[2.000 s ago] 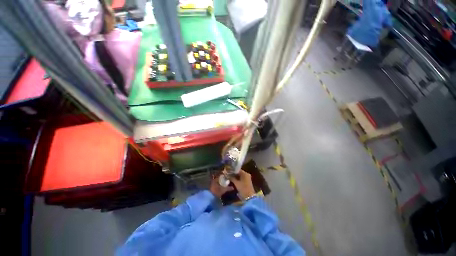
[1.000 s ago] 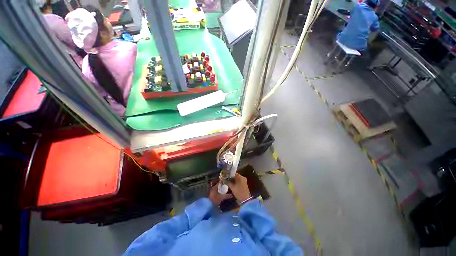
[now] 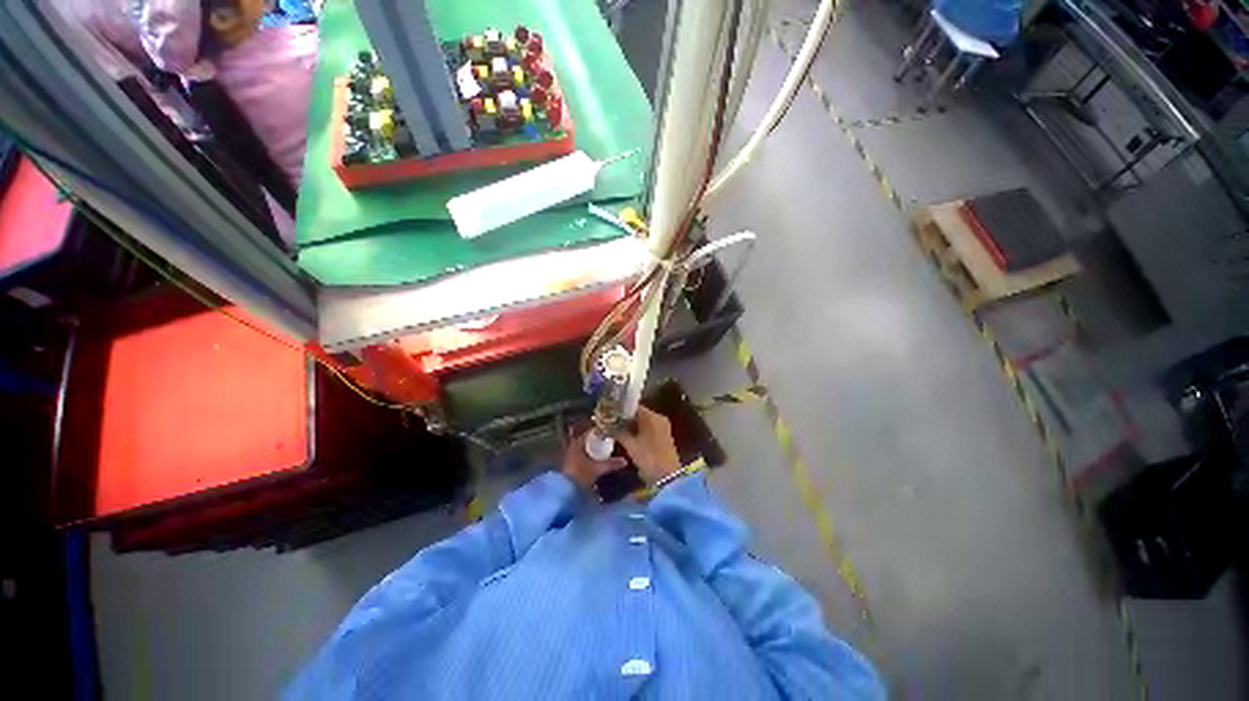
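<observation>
A small metal and clear fitting cluster (image 3: 612, 373) hangs low beside the metal post, with thin brown tubes looped above it. A small white cup (image 3: 599, 445) is at its lower end. My left hand (image 3: 586, 463) is at the cup's left side, with its fingers around it. My right hand (image 3: 649, 447) is closed around the lower part of the fitting cluster from the right. Both hands are small in the picture, and the exact finger contact is hard to see.
An open bin (image 3: 699, 441) is on the floor behind my hands. The green bench mat (image 3: 397, 244) bears a white roll (image 3: 523, 195) and a red component tray (image 3: 459, 160). Red-lined trays (image 3: 206, 411) are stacked left. A pallet (image 3: 993, 281) stands right. A person in pink (image 3: 267, 103) is at upper left.
The view has tilted and shifted, so the bench and fittings appear higher in the picture. Both hands stay at the fitting and cup.
</observation>
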